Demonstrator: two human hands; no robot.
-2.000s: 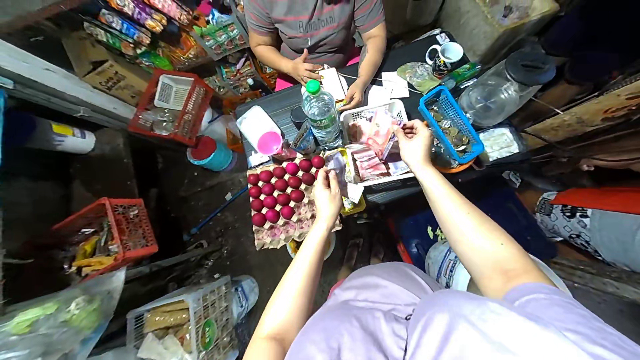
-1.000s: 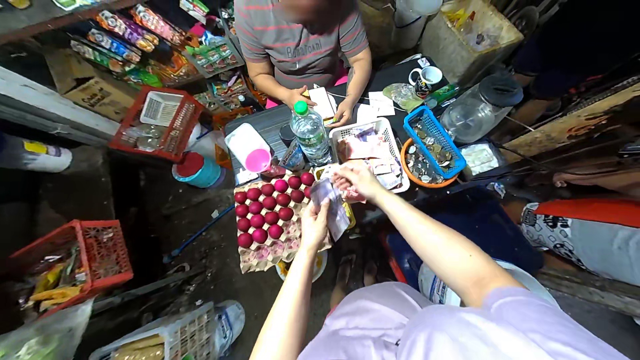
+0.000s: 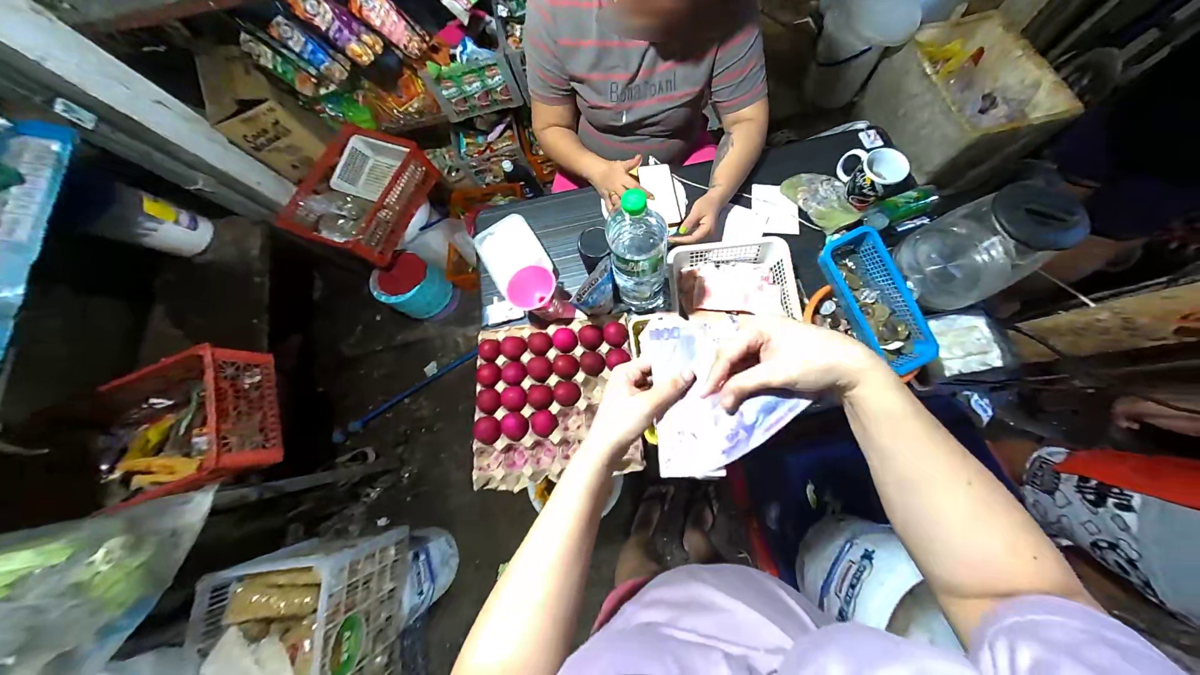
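My left hand (image 3: 642, 394) grips a fanned bundle of banknotes (image 3: 703, 431) by its left side, thumb on top. Over the right part of the same notes is my right hand (image 3: 778, 361), its fingers and thumb pinching at them. Just beyond my hands, a white plastic basket (image 3: 792, 272) contains more notes. Right of it, a blue plastic basket (image 3: 914, 291) with coins rests over an orange bowl (image 3: 817, 302). To the left of my hands lies a cardboard egg tray (image 3: 487, 464) partly filled with red eggs (image 3: 513, 398).
A water bottle with a green cap (image 3: 639, 253) stands on the dark table (image 3: 572, 220). Across it a person (image 3: 647, 94) holds a white item. A pink cup (image 3: 532, 287), a mug (image 3: 881, 169) and a large clear jar (image 3: 966, 244) stand around. Red crates (image 3: 248, 412) are at left.
My right hand has moved from over the white basket to the notes in my left hand. The notes are now spread wider between my hands.
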